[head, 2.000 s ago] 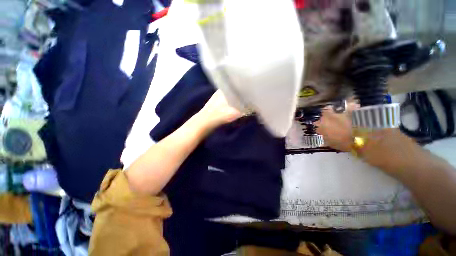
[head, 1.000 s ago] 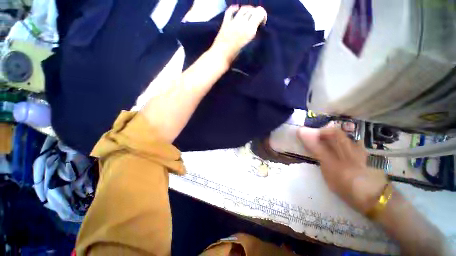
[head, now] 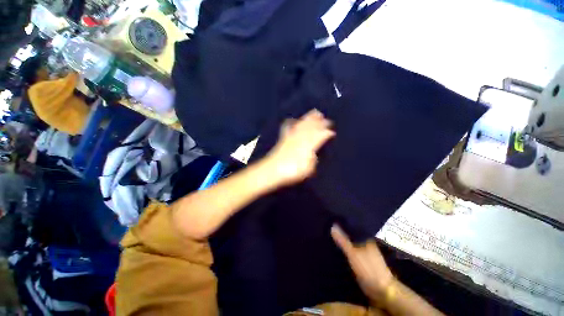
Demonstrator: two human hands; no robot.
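Note:
The dark garment panel [head: 396, 136] lies across the table's near edge and my lap, with a short pale slit near its upper middle. My left hand [head: 303, 148] is on the dark cloth, blurred, with its fingers bent; whether it grips cannot be told. My right hand [head: 368, 265] is at the panel's near edge, thumb on top and the other fingers hidden by the cloth. More dark panels [head: 229, 80] with white pocketing [head: 338, 13] lie beyond my left hand.
The sewing machine [head: 547, 117] stands at the right edge. A beige thread pile [head: 440, 202] and printed ruler scale [head: 457, 244] lie on the white table nearby. A clear bottle [head: 86, 57], a pale purple object [head: 150, 94] and grey-white cloth [head: 133, 170] are at left.
The view has swung left. The panel has come away from the machine toward my lap. My right hand has left the machine area and is now at the panel's near edge.

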